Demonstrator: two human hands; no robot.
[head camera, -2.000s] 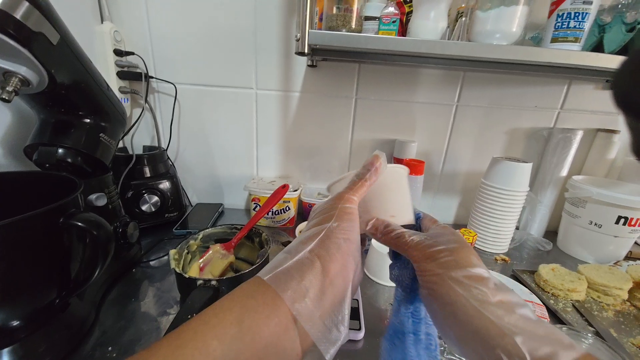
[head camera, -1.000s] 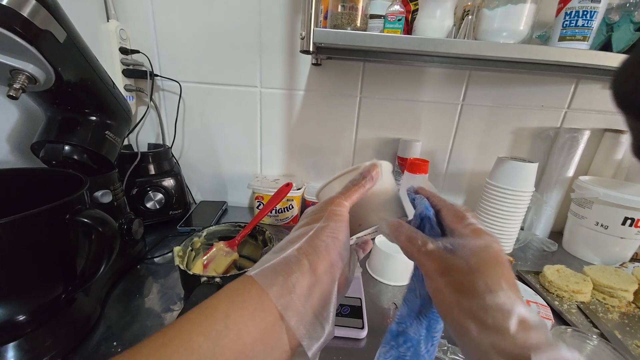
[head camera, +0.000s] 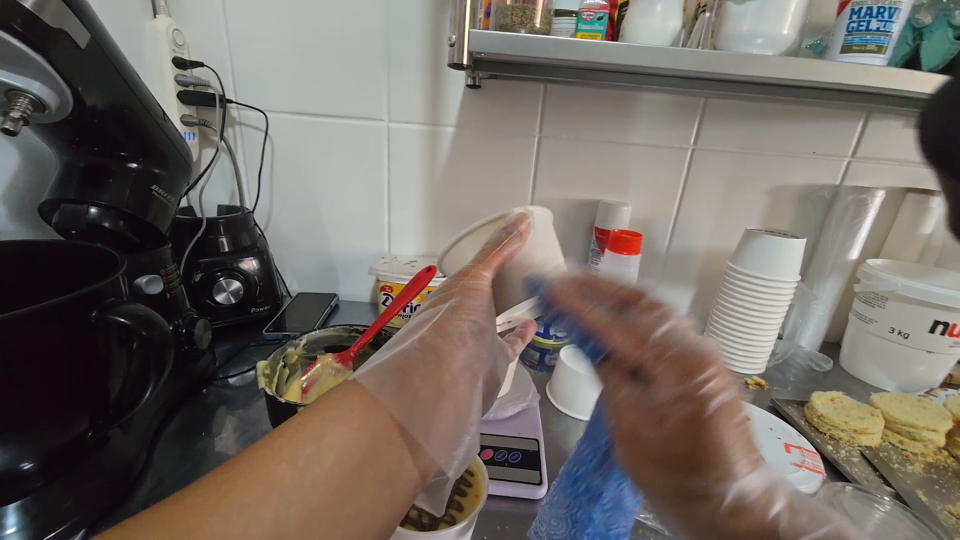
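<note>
Both hands wear clear plastic gloves. My left hand holds a white paper tub tilted above the counter, thumb along its side. Blurred, my right hand grips a blue cloth, whose top is at the tub's lower side. A lilac kitchen scale lies beneath the hands. Partly under my left forearm stands a tub of creamy filling with dark drizzle. Left of the hands, a red spatula rests in a dark pot with pale cream. A white cup stands on the counter beside the scale.
A black stand mixer, a blender base and a phone are at left. At right are stacked white cups, a white bucket and round cakes on a metal tray. A metal shelf overhangs the back.
The tub has turned in my left hand, so its outer side shows more. My right hand and the cloth have moved against its side. The drizzled tub now shows at the bottom.
</note>
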